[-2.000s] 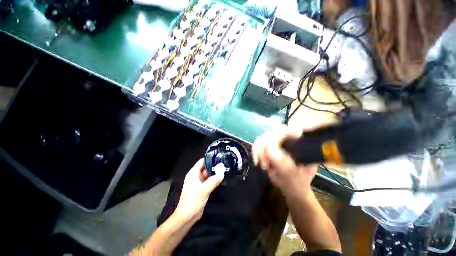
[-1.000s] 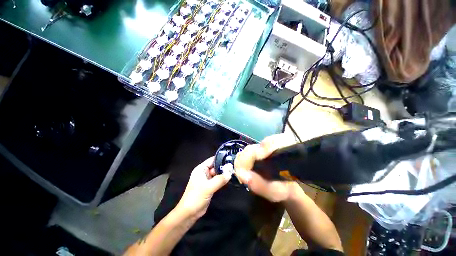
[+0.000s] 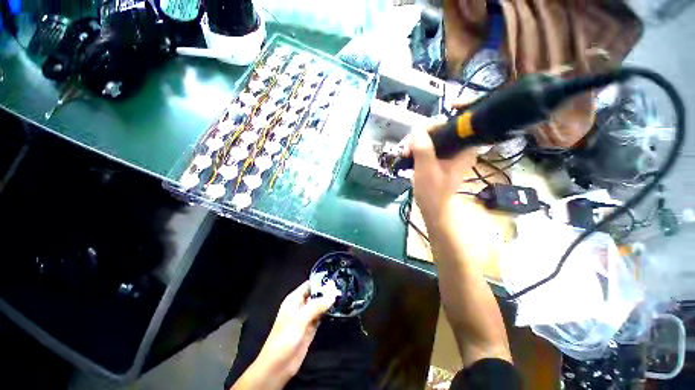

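My left hand (image 3: 296, 324) holds the round black housing (image 3: 353, 283) by its left side over my dark-clothed lap. Its open face is up, and my thumb lies inside the rim on a small whitish piece. My right hand (image 3: 433, 164) grips the front of the electric screwdriver (image 3: 495, 114), a black cylinder with an orange-yellow band. Its tip is at the metal mechanism on the front of the pale grey screw feeder (image 3: 373, 164). Whether a screw is on the tip cannot be seen.
The clear module tray (image 3: 305, 183) with rows of white modules lies on the green bench (image 3: 137, 141). Black assemblies (image 3: 114, 57) stand back left, beside a white container (image 3: 232, 46). The black parts bin (image 3: 156, 305) is below left. A power adapter (image 3: 509, 198) and plastic bags (image 3: 568, 282) are right.
My right hand has moved the screwdriver from the housing up to the screw feeder. My left hand still holds the housing, now slightly lower in view and uncovered. The view has shifted.
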